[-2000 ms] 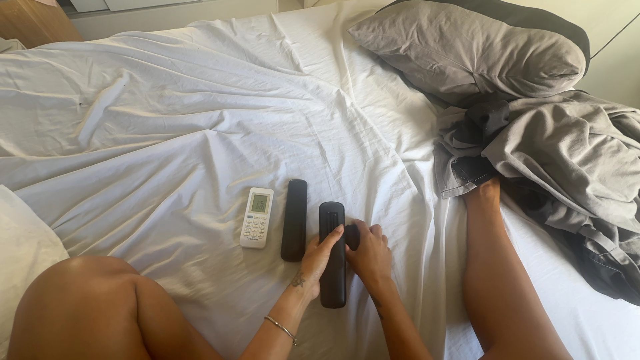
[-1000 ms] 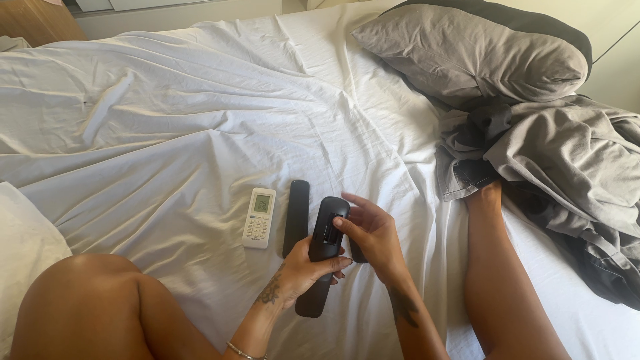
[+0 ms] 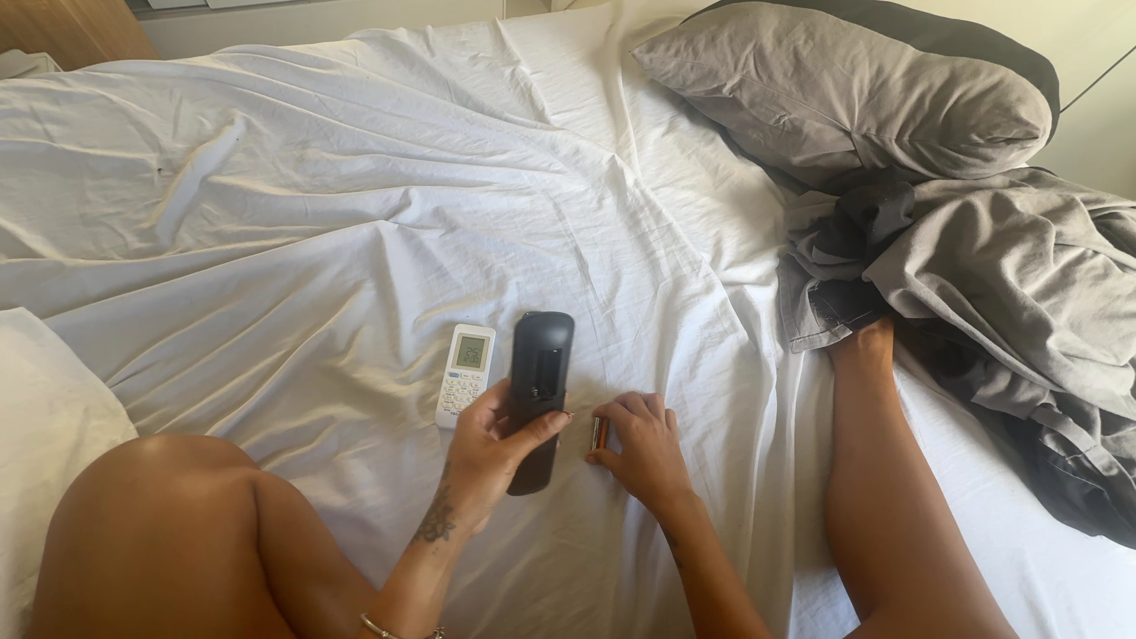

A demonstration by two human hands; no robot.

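My left hand (image 3: 497, 430) grips a black remote control (image 3: 541, 355), held with its back up and an uncovered battery compartment showing. To its right, my right hand (image 3: 641, 439) has its thumb and fingers around a small battery (image 3: 601, 434) with a copper-coloured part, low over the sheet. Left of the black remote lies a white air-conditioner remote (image 3: 465, 373), its display and buttons facing up. Another black remote, seen in the earlier frames, is mostly or fully hidden behind the held one.
A wrinkled white bed sheet (image 3: 355, 293) spreads under everything. A grey pillow (image 3: 852, 98) and a heap of grey and black bedding (image 3: 1021, 284) lie to the right. My bent legs flank the hands, and a white pillow or cloth (image 3: 53, 399) is at the left edge.
One second ago both hands were on the black remote. My right hand has since moved away from it to the right and now holds a battery. My left hand with the remote has shifted left.
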